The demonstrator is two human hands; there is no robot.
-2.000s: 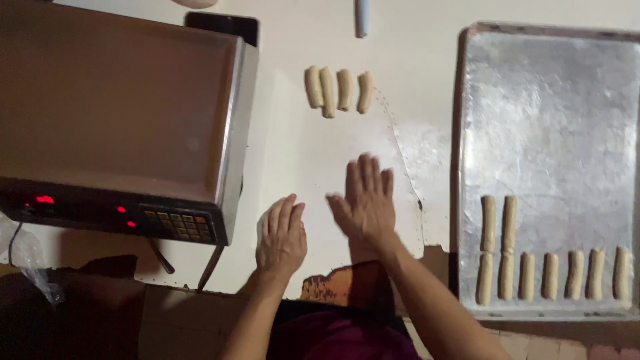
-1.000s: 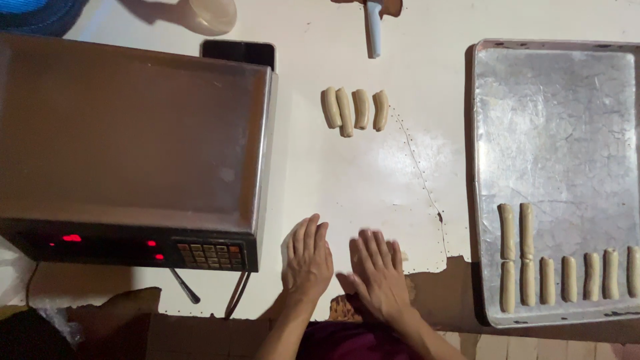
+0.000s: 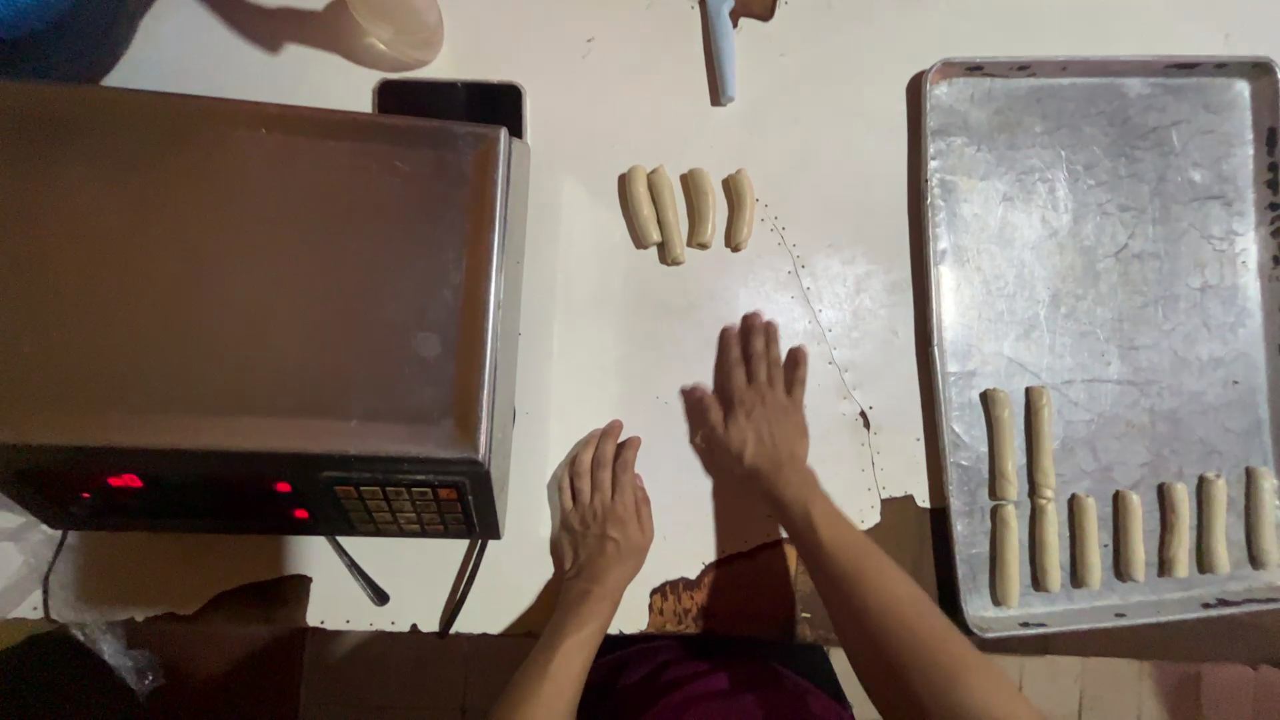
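My left hand (image 3: 602,505) rests palm down on the white tabletop, its fingers close together, with nothing seen in it. Farther right and forward, my right hand (image 3: 752,405) is palm down with its thumb and fingers spread; whatever may be under the palm is hidden. Beyond both hands lie several short dough rolls, among them a curved dough roll (image 3: 740,210) at the right of the group. At the right, a metal baking tray (image 3: 1090,250) holds more dough rolls along its near edge, two of them, like the dough roll (image 3: 1040,440), placed end to end with others.
A digital scale (image 3: 250,270) with lit red digits and a keypad fills the left side. Behind it lies a dark phone-like object (image 3: 450,103). A tool's pale blue handle (image 3: 721,55) is at the top. The tabletop (image 3: 640,330) has a crack and a broken near edge.
My right hand has moved forward on the table, away from my body, since one second ago. My left hand stays near the table's front edge. The dough rolls keep their arrangement.
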